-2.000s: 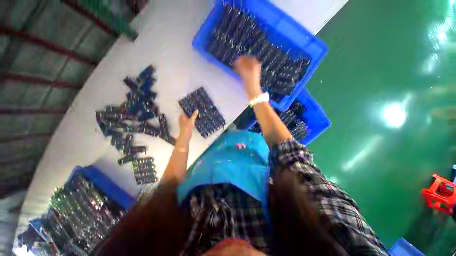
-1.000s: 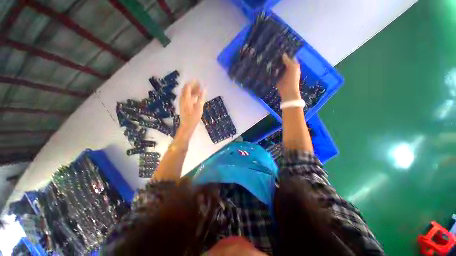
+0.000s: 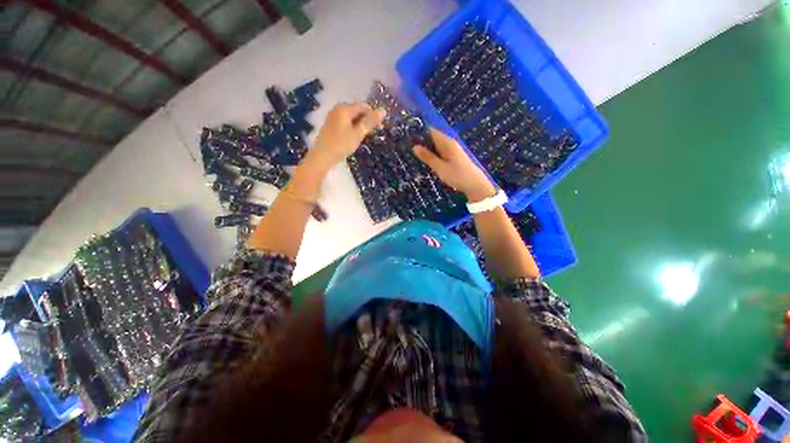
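Observation:
Dark circuit board panels [image 3: 400,169] with rows of small shiny parts are in front of me on the white table, between my hands. My right hand [image 3: 450,163] grips their right edge. My left hand [image 3: 345,130] is at their upper left edge, fingers bent; whether it grips them cannot be told. How many panels overlap there is unclear. A jumbled pile of narrow dark board strips [image 3: 251,160] lies left of my left hand. The upper right blue bin [image 3: 567,78] holds rows of dark panels.
A second blue bin [image 3: 554,238] sits lower right, partly under the first. Blue bins heaped with panels [image 3: 130,298] stand at the left. The white table [image 3: 346,52] curves across the view. Red [image 3: 726,422] and blue stools stand on the green floor at lower right.
My right hand has moved from the upper right bin to the table, bringing dark panels out. My left hand has moved slightly up and right to them. The view has shifted.

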